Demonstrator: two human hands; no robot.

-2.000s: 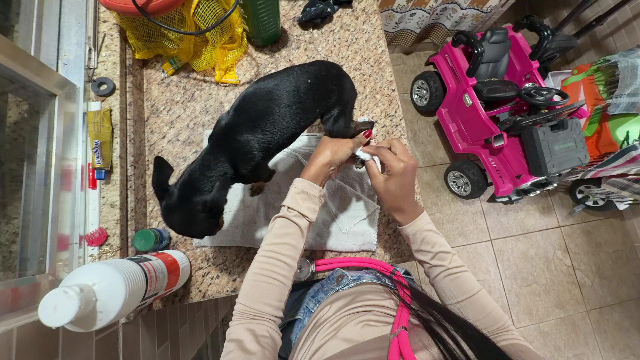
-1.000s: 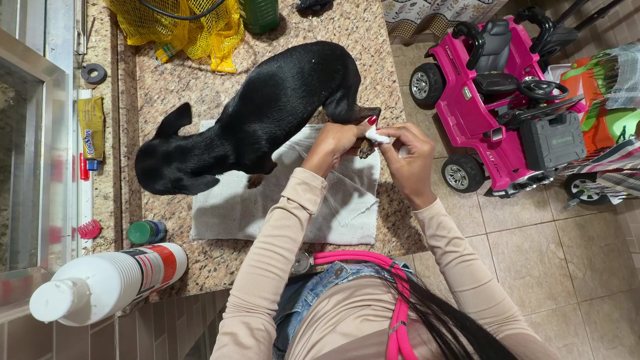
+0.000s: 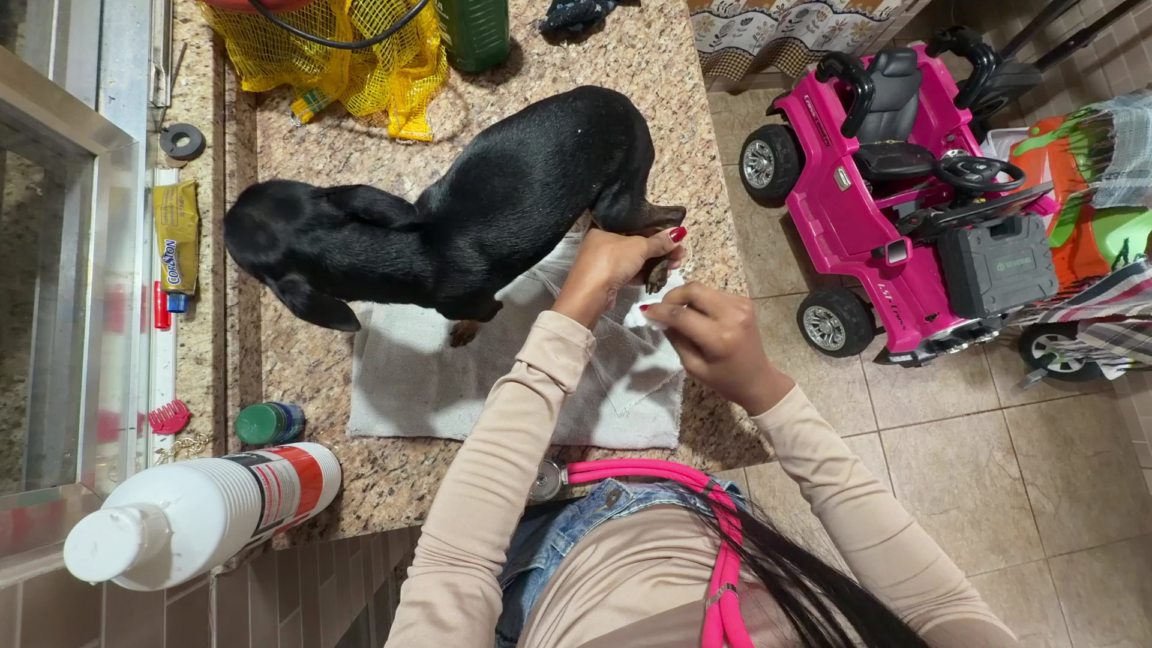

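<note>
A black-and-tan dog (image 3: 531, 171) stands on a granite counter, head to the left, one front paw on a folded white cloth (image 3: 423, 387). My left hand (image 3: 621, 263) is closed around its hind leg, and the paw (image 3: 658, 275) sticks out below my fingers. Just below and right of that paw, my right hand (image 3: 711, 333) pinches a small white wad (image 3: 641, 311), perhaps cotton or gauze, between thumb and fingertips. The wad lies close over the cloth; whether it touches the paw cannot be told.
A white plastic bottle (image 3: 202, 513) and a green-capped jar (image 3: 270, 423) stand at the counter's lower left. Yellow mesh bags (image 3: 360, 67) and a green container (image 3: 474, 31) sit at the back. A yellow tube (image 3: 176, 236) lies by the window. A pink toy car (image 3: 864, 207) is on the tiled floor.
My right hand with the white wad has moved down, away from the paw. The dog's head, low at the counter's front two seconds ago, has moved up and back. My left hand stays on the hind leg.
</note>
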